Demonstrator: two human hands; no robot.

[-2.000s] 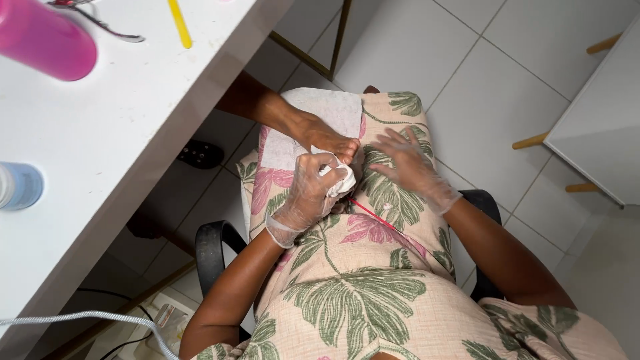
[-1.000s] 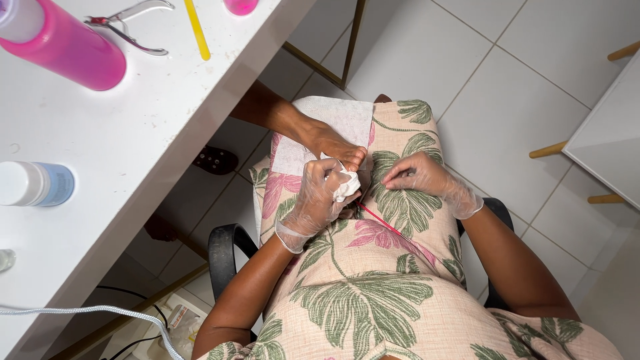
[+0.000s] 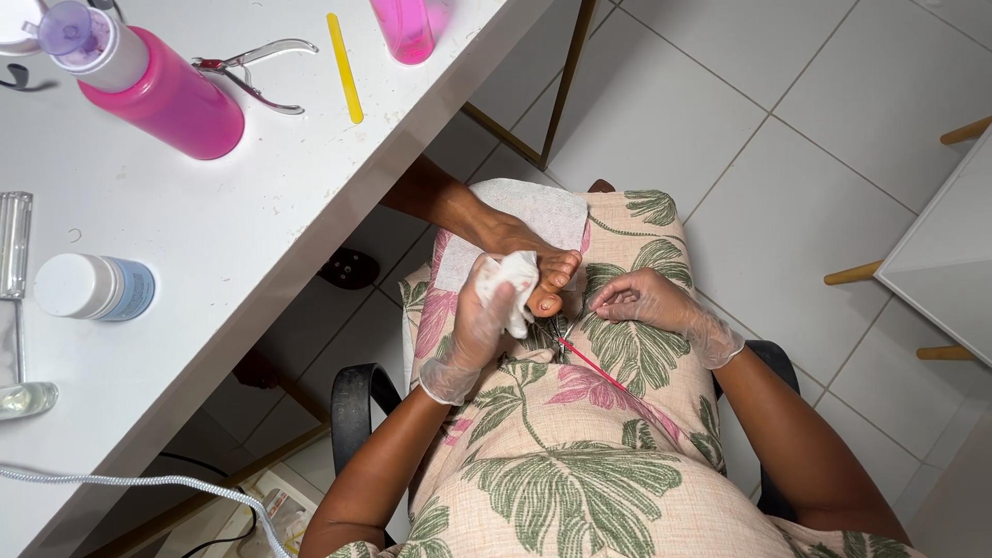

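A person's bare foot point(image 3: 535, 252) rests on a white disposable towel point(image 3: 554, 209) laid over my lap. My left hand point(image 3: 477, 318), in a clear glove, grips a crumpled white wipe point(image 3: 513, 287) beside the big toe; the wipe has small reddish marks. Right of the toes is my right hand point(image 3: 635, 298), also gloved, its thumb and fingertips close together near the tip of a thin metal tool lying in my lap. Whether it touches that tool I cannot tell. A thin red stick-like tool point(image 3: 593, 363) lies on the leaf-print fabric below the toes.
On the white table point(image 3: 217, 232) at left are a pink bottle point(image 3: 167, 97), cuticle nippers point(image 3: 256, 74), a yellow stick point(image 3: 345, 70), a second pink bottle point(image 3: 404, 31) and a white-and-blue jar point(image 3: 97, 287). A braided cable point(image 3: 155, 482) crosses its lower corner. Black chair armrests flank me.
My right hand was spread beside the toes two seconds ago; its fingers have since drawn together. My left hand still holds the wipe by the foot. The view has shifted, showing more of the table.
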